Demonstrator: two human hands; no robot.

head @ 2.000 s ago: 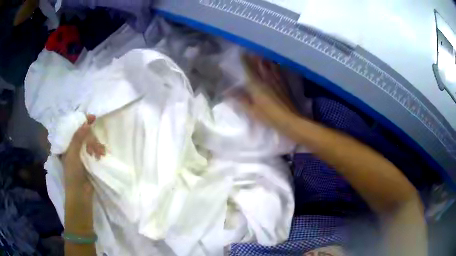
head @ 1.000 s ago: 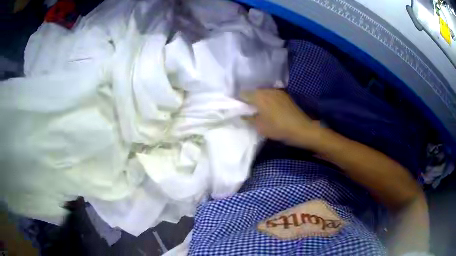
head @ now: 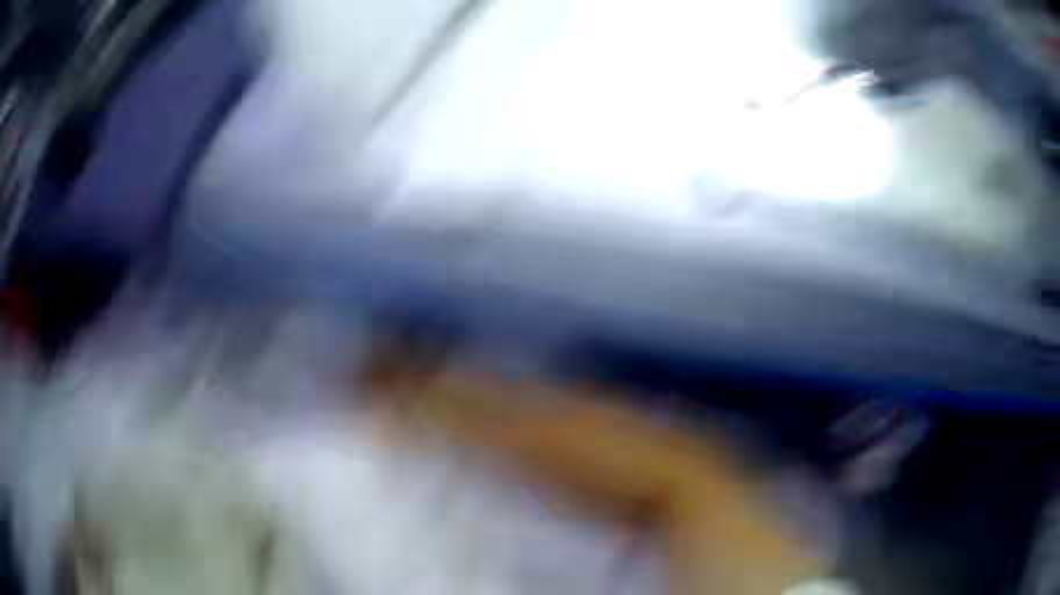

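The whole view is badly blurred. A heap of white fabric pieces (head: pixel 349 500) lies at the lower left, below the table edge. My right hand (head: pixel 407 378) is a brown smear at the top of the heap, near the table's front edge, with the forearm running down to the lower right. Its fingers and any hold on the cloth cannot be made out. My left hand cannot be seen in the blur.
The white machine table (head: pixel 523 151) fills the upper part under a bright glare, with its grey and blue edge (head: pixel 697 291) across the middle. A purple-blue shape (head: pixel 157 140) stands at the upper left. Dark clothing shows at the lower right.
The view has swung up toward the table, so more of the tabletop shows and the heap sits lower. My right hand now appears nearer the table edge.
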